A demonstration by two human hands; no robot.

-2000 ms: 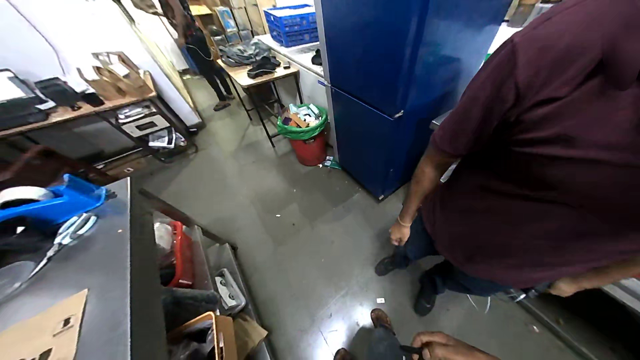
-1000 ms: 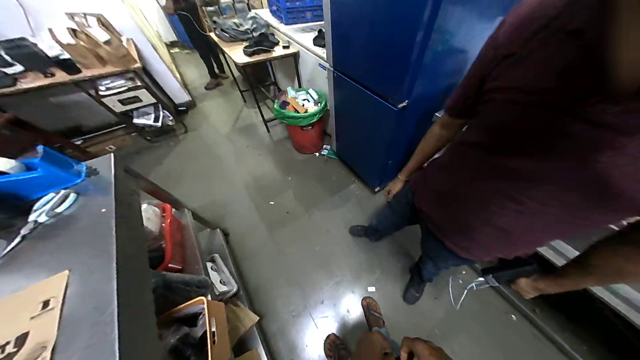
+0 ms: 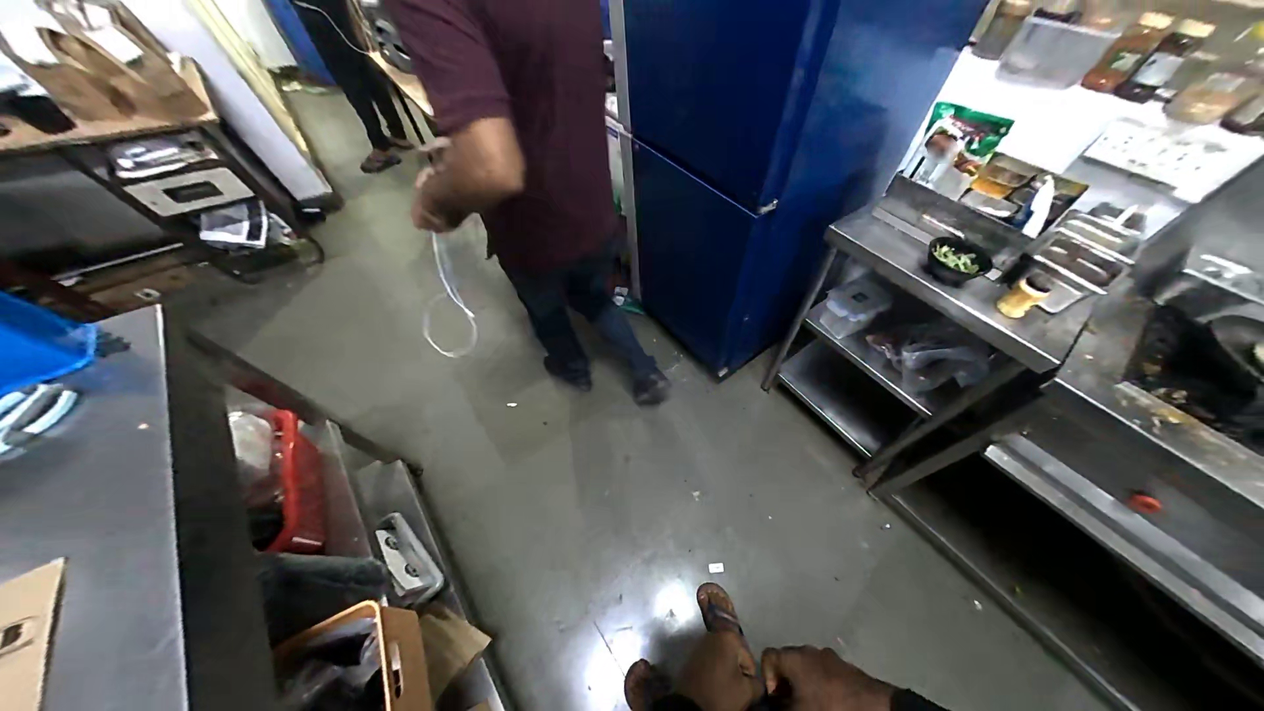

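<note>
Low in the head view, my right hand (image 3: 825,679) reaches in from the right with its fingers curled, a dark band or cuff at the wrist. Against its fingertips is my left hand (image 3: 715,668), partly cut off by the bottom edge. Something small and dark lies between the two, too hidden to name. Below them on the floor are my feet in sandals (image 3: 718,604). A co-worker in a maroon shirt (image 3: 563,128) stands ahead, holding a looped white cable (image 3: 449,321) that hangs down.
A tall blue refrigerator (image 3: 691,227) stands beyond the co-worker. To the right are a steel table (image 3: 894,259) with a black bowl of chopped greens (image 3: 956,259) and a cooking counter (image 3: 1165,434). At left, a grey worktop (image 3: 99,494) stands above shelves with a red basket (image 3: 301,484) and an orange crate (image 3: 400,642).
The co-worker has moved from the right to further ahead, beside the refrigerator, and the cable is now raised in front. My hands have come closer together. The view has swung right.
</note>
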